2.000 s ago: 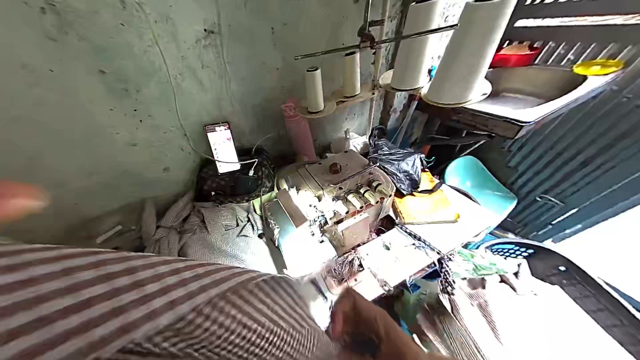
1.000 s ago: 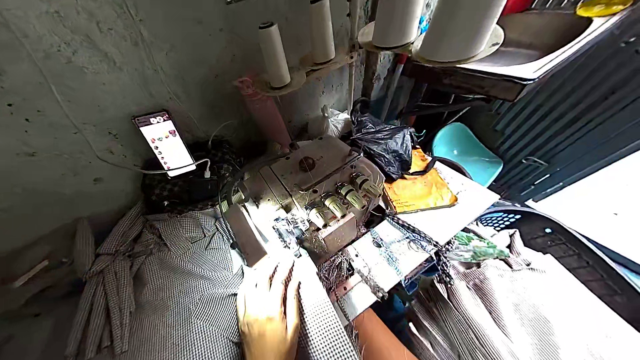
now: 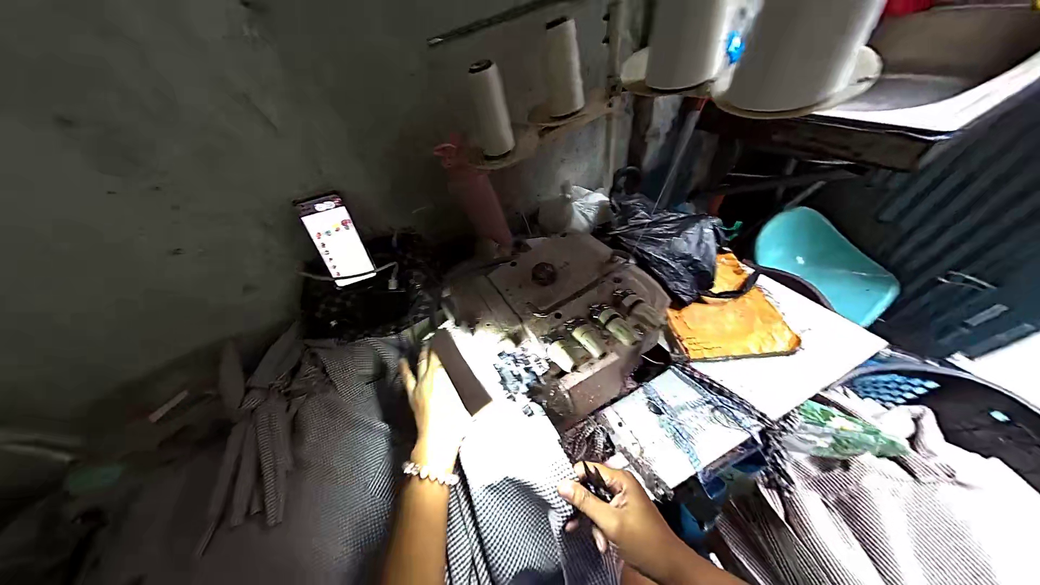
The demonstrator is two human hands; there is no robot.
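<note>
A beige overlock sewing machine point(image 3: 561, 301) stands against the wall, with a bright light at its needle area. Checked woven fabric point(image 3: 520, 496) runs from that area down toward me. My left hand point(image 3: 439, 406), a beaded bracelet on its wrist, lies with spread fingers on brightly lit cloth at the machine's left side. At the fabric's right edge, my right hand point(image 3: 609, 504) pinches the cloth and also has a small dark tool, perhaps thread snips point(image 3: 597, 483), in its fingers.
A lit phone point(image 3: 335, 240) leans on the wall. Thread cones point(image 3: 491, 110) stand above. Beside the machine lie a black plastic bag point(image 3: 666, 244) and an orange packet point(image 3: 731, 317). More checked cloth point(image 3: 349, 439) is piled left; striped cloth point(image 3: 877, 520) fills a basket at right.
The left hand has moved up and left along the machine's side. My right hand, mostly out of sight one second ago, now shows at the fabric's right edge.
</note>
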